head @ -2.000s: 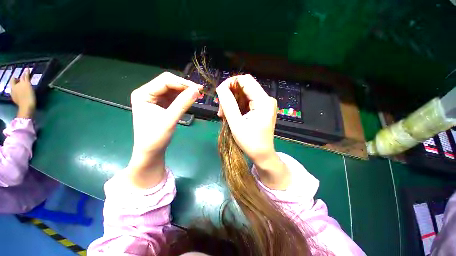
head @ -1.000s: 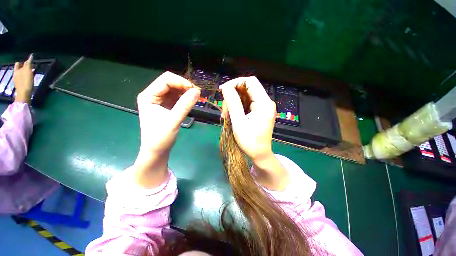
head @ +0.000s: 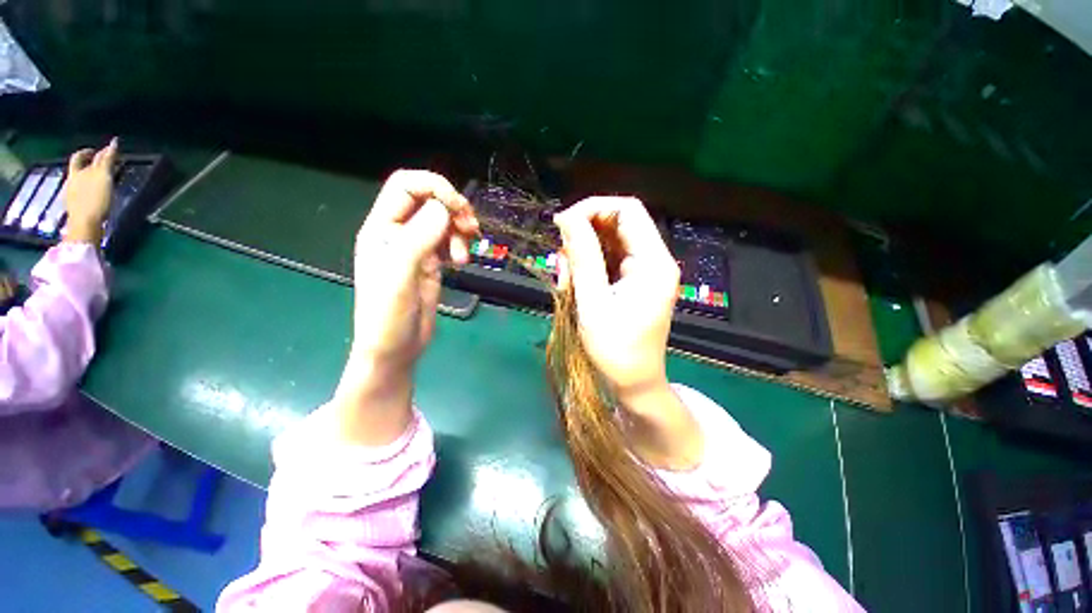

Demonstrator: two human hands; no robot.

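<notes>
A long lock of brown hair (head: 583,395) rises from the bottom of the view to my right hand (head: 623,299). My right hand pinches the lock near its upper end, with loose thin ends sticking out between the hands. My left hand (head: 401,281) is raised to its left, fingers curled, thumb and fingertips close together at a few thin strands; whether it grips them is unclear. Behind my hands lies a black phone tray (head: 766,293) holding dark smartphones (head: 703,266) with red and green bars on their screens, partly hidden by my hands.
A coworker's hand (head: 88,198) is over another tray (head: 141,198) at the left. A post wrapped in yellowish tape (head: 976,335) slants at the right, with more devices (head: 1060,374) beyond it. A brown board (head: 865,341) lies under the tray's end on the green bench (head: 240,347).
My left hand has turned, its fingers more curled and its thumb lifted against them. The loose hair ends are spread wider. The whole view has shifted slightly.
</notes>
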